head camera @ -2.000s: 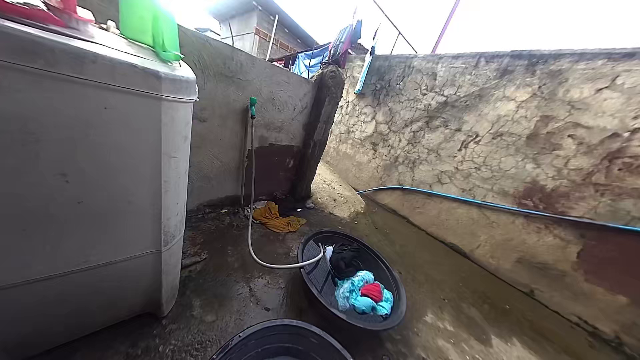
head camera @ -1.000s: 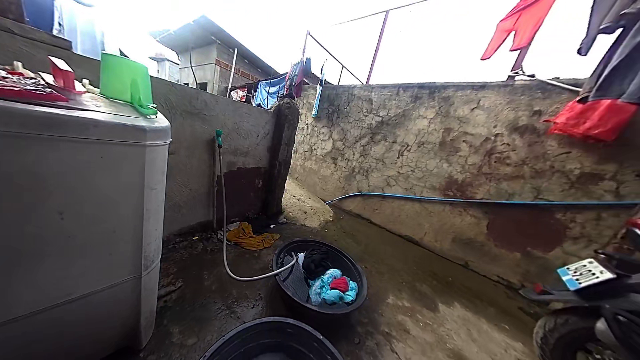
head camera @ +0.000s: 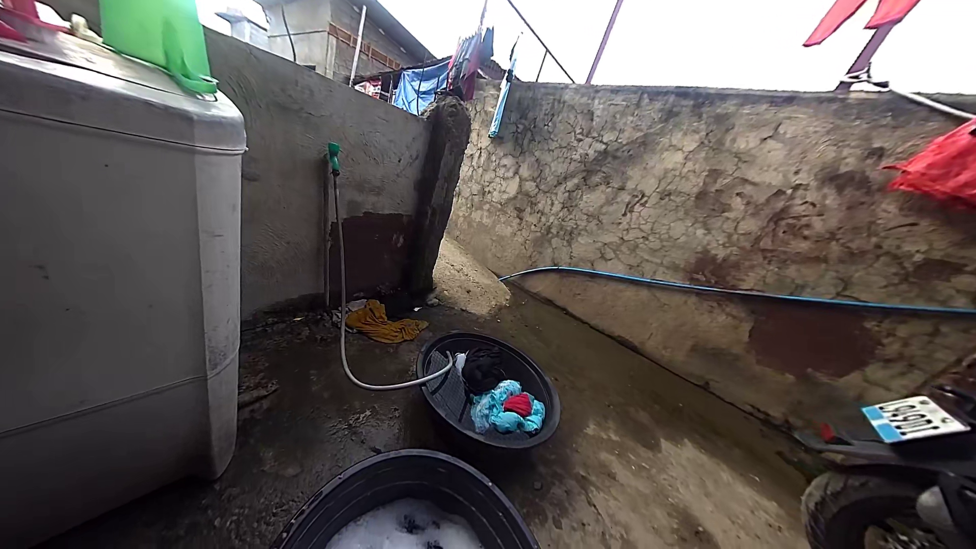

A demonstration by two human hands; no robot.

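Note:
Neither my left hand nor my right hand shows in the head view. A black basin (head camera: 550, 381) on the ground holds turquoise cloth (head camera: 496, 400), a red cloth (head camera: 518, 404) and a black garment (head camera: 483, 370). The end of a pale hose (head camera: 347, 335) hangs over its left rim; the hose runs up to a green-handled tap (head camera: 334, 158) at the wall. Nearer the camera stands a second dark basin (head camera: 412, 460) with white foam (head camera: 404, 526) in it, cut off by the lower edge.
A washing machine (head camera: 114, 252) stands at left with a green plastic container (head camera: 156, 38) on top. A mustard cloth (head camera: 385, 324) lies by the wall. A blue hose (head camera: 686, 287) runs along the cracked wall (head camera: 648, 175). The rear of a motorcycle (head camera: 900, 473) is at right; red clothes (head camera: 942, 168) hang above.
The view has swung about, and the foam in the near basin now shows, as do the motorcycle and red clothes that were out of view two seconds ago. The basins and cloths appear unmoved.

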